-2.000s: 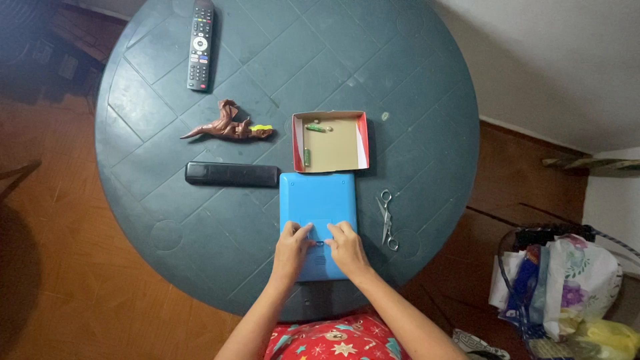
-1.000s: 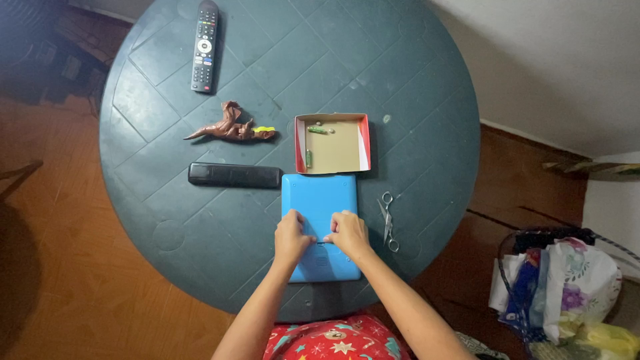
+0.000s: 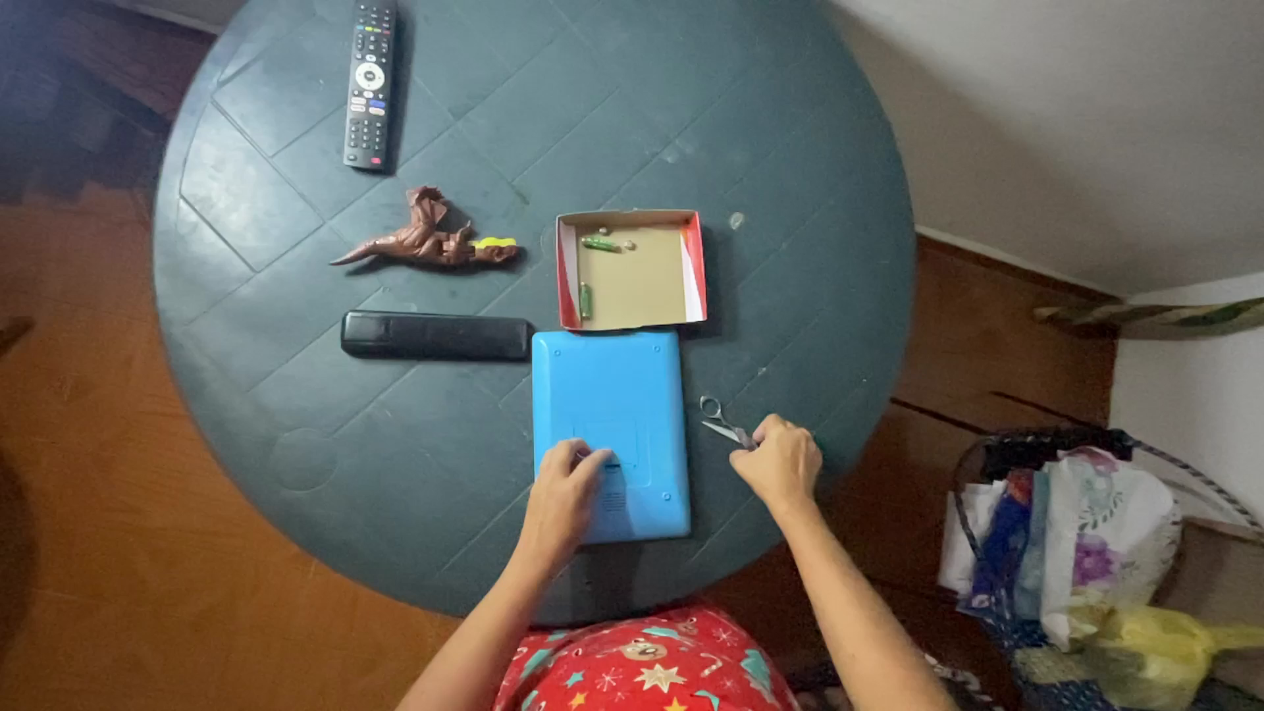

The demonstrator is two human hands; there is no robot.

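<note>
A blue plastic device with a battery-style cover panel point(image 3: 612, 395) lies on the dark green round table, its near part under my left hand point(image 3: 565, 494), whose fingers rest on the panel's lower edge. To its right, my right hand point(image 3: 782, 459) has its fingers closed on the metal scissors point(image 3: 724, 429), which lie by the device; part of them is hidden by the fingers. Touching the device's far edge, a red and white open cardboard box point(image 3: 632, 296) holds green batteries point(image 3: 600, 244) and small pieces.
Left of the box lies a brown toy dinosaur point(image 3: 425, 242) with a yellow part. A black oblong case point(image 3: 434, 336) is below it, and a black remote control point(image 3: 369, 89) is farther off. A basket of bags point(image 3: 1096, 553) stands on the floor at the right.
My right hand has left the blue device and moved right to the scissors, taking hold of them. My left hand stays on the device.
</note>
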